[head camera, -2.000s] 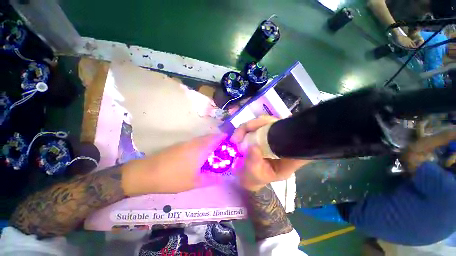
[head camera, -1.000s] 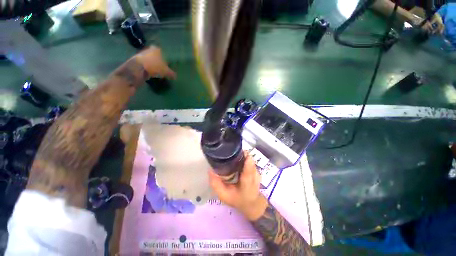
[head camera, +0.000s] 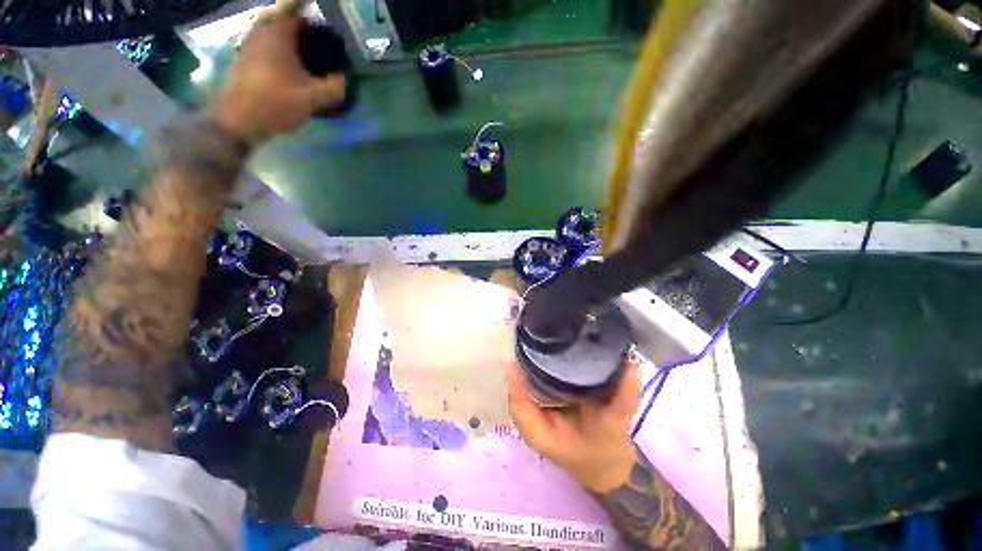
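Observation:
My left hand reaches over the green conveyor at the upper left, its fingers around a black cylindrical unit. My right hand holds the electric screwdriver above the right part of the pink mat. The screwdriver's rear end faces the camera, so its tip is hidden. One unit stands on the conveyor with its board and a white wire showing. Another unit stands farther back.
Two units stand by the white rail. Several waiting units are left of the mat. The white screw feeder is at the right, partly behind the screwdriver's thick blurred cable or hose. A lone unit lies far right.
The glowing board is no longer in my hands. My left hand has gone from the mat to the conveyor, then farther back onto another unit. My right hand keeps the screwdriver, now tilted differently. The view has shifted.

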